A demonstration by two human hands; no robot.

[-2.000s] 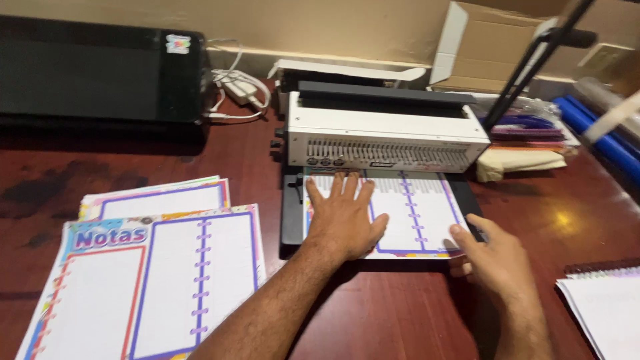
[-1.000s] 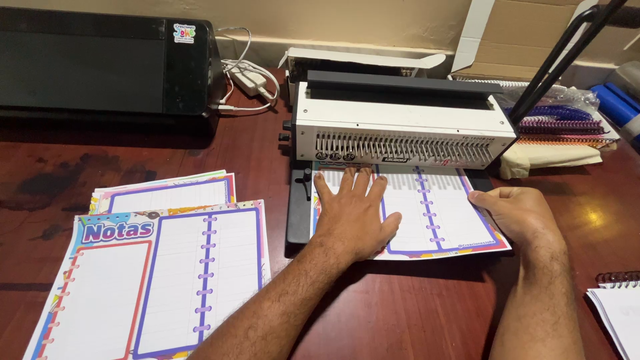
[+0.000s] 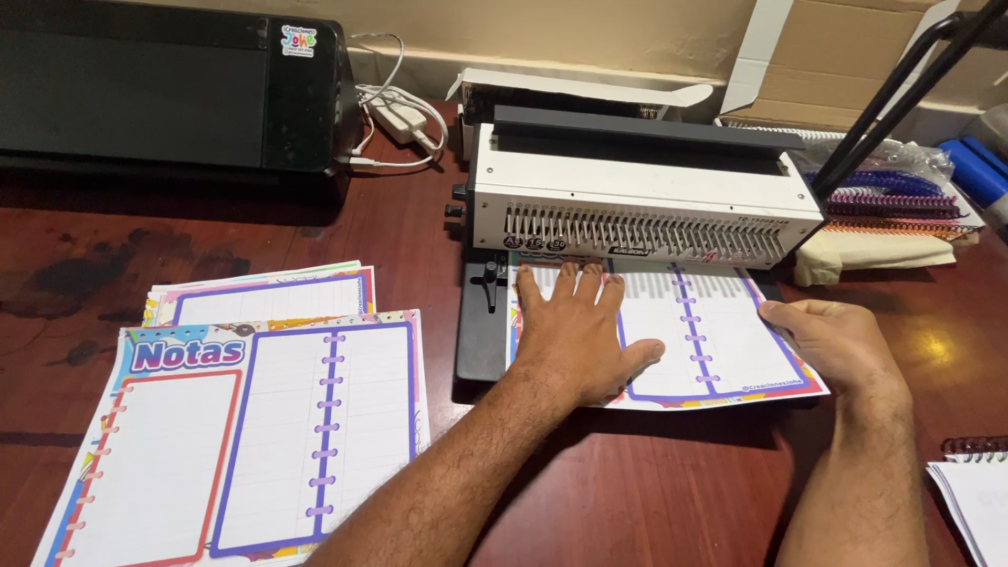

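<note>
A printed sheet with purple-bordered panels (image 3: 654, 366) lies on the black base of a white binding punch machine (image 3: 646, 189), its far edge under the slotted front. My left hand (image 3: 579, 327) presses flat on the sheet's left part, fingers spread, fingertips close to the machine. My right hand (image 3: 835, 339) pinches the sheet's right edge between thumb and fingers. Whether more sheets lie under it, I cannot tell. The machine's black lever (image 3: 890, 102) stands raised at the right. Left of the machine, a stack of printed note sheets (image 3: 283, 441) shows a row of punched holes along its far edge.
A black printer-like device (image 3: 157, 94) stands at the back left, beside a white cable with an adapter (image 3: 402, 118). Binding coils (image 3: 894, 205) and an open cardboard box (image 3: 819, 59) are at the back right. A spiral-bound notebook (image 3: 976, 504) lies at the right edge.
My right hand has moved up along the sheet's right edge from its near right corner. My left hand stays flat on the sheet. The view has shifted slightly.
</note>
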